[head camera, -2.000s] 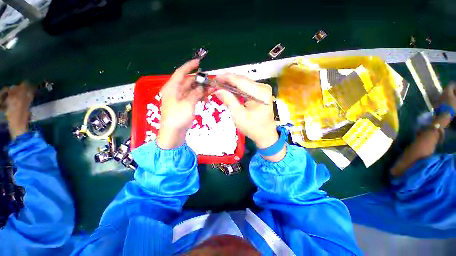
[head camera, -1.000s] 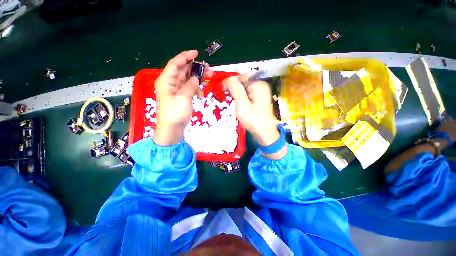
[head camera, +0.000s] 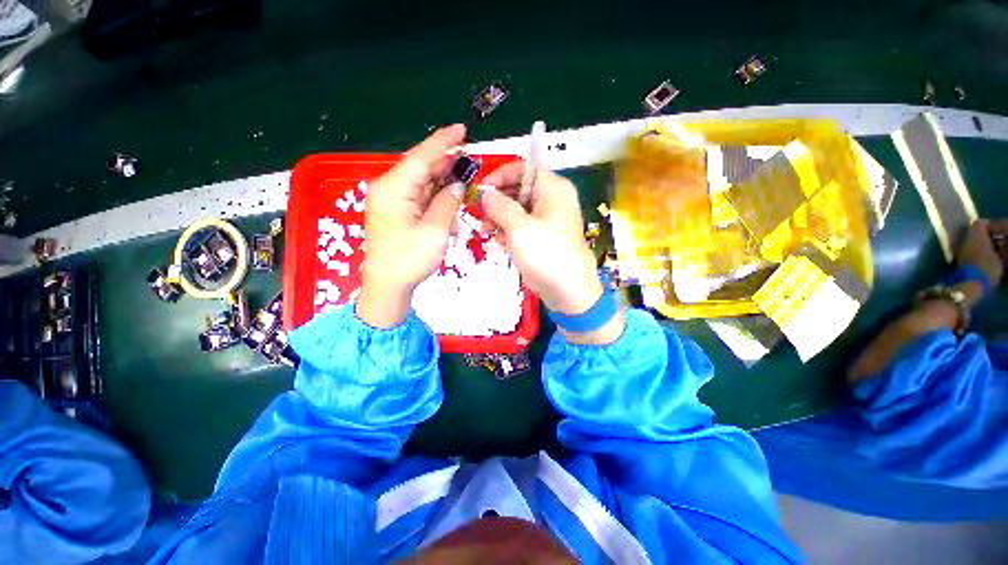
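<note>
My left hand (head camera: 407, 226) holds a small dark electronic assembly (head camera: 463, 170) between thumb and fingers above the upper part of the red tray (head camera: 301, 237). My right hand (head camera: 544, 237), with a blue wrist strap (head camera: 586, 317), is close beside it. Its thumb and finger meet near the assembly's lower right side. A pale stick, likely the tweezers (head camera: 535, 160), stands up between its fingers. Whether the fingertips pinch a white piece is too small to tell. Loose white pieces (head camera: 470, 304) lie in the red tray.
Assemblies (head camera: 219, 331) lie left of the tray, some inside a pale yellow ring (head camera: 185, 265). A yellow tray (head camera: 865, 221) with striped sheets stands right. A pale rail (head camera: 144, 216) crosses behind; more modules (head camera: 661, 96) lie beyond. Neighbours' sleeves (head camera: 55, 475) show at both sides.
My right hand has closed in on the assembly, and the stick now points up. The modules beyond the rail have shifted right. The left neighbour's hand has left view; the right neighbour's hand touches the long strip.
</note>
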